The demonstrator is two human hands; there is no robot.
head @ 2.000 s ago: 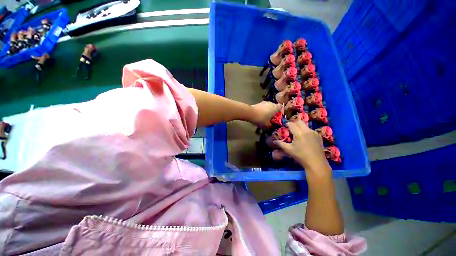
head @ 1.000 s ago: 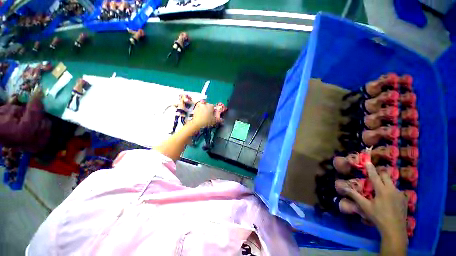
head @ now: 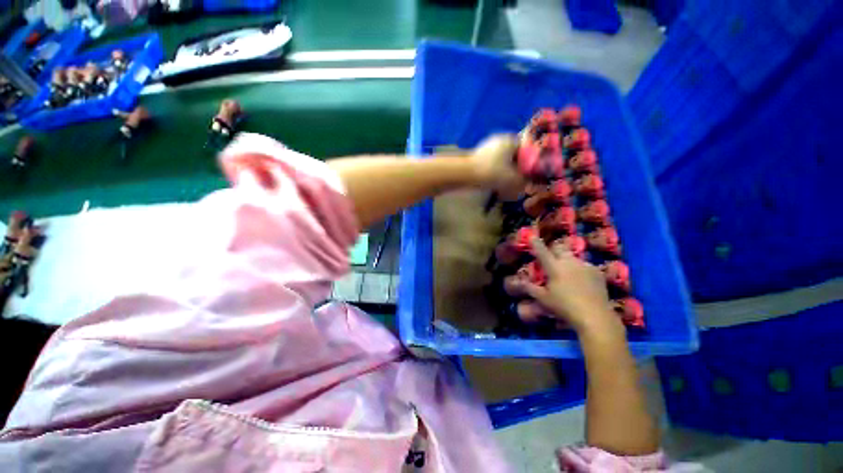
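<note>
The blue packing bin (head: pixel 661 231) stands in front of me with a brown cardboard liner (head: pixel 458 245) bare on its left side. Two rows of figures (head: pixel 590 187) with red-pink tops lie along its right side. My left hand (head: pixel 499 162), blurred, is over the upper part of the left row and holds a figure (head: pixel 539 159) by its body, its red top to the right. My right hand (head: pixel 568 282) rests on the lower figures of the left row, fingers spread over their tops; I cannot tell that it grips one.
A green conveyor (head: pixel 305 111) beyond carries spaced figures. Blue parts bins (head: pixel 143 65) and a white-lined black tray (head: pixel 226 51) lie across it. A white work sheet (head: pixel 69 259) with figures is at left. Stacked blue crates (head: pixel 749 185) stand at right, with another crate (head: pixel 536 406) below the bin.
My left hand has moved from the bench into the bin, now with a figure in it. My right hand stays on the lower figures. The view has swung right.
</note>
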